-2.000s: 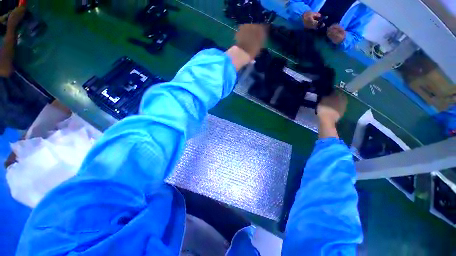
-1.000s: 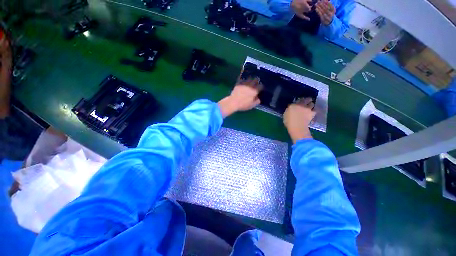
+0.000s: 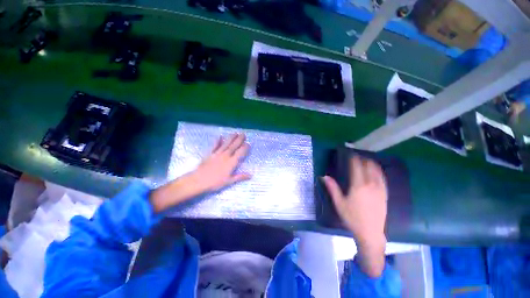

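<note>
A silvery bubble sheet (image 3: 273, 174) lies on the green bench in front of me. My left hand (image 3: 219, 166) rests on it, fingers spread, holding nothing. My right hand (image 3: 363, 198) is over the stack of black panels (image 3: 398, 180) to the right of the sheet, fingers apart and slightly blurred; whether it touches the top panel is hard to tell. An assembled black unit (image 3: 319, 81) lies on its own white sheet (image 3: 348, 107) beyond the bubble sheet.
Black frames with white marks (image 3: 87, 131) are stacked at left. Small black brackets (image 3: 194, 61) lie along the bench. More units (image 3: 494, 139) lie on sheets at right. A pale metal upright (image 3: 447, 96) crosses the right side. White sheets (image 3: 52, 233) fill a carton at lower left.
Both hands have left the assembled unit and come back towards me, the left onto the bubble sheet, the right over the black panels. The camera view has shifted.
</note>
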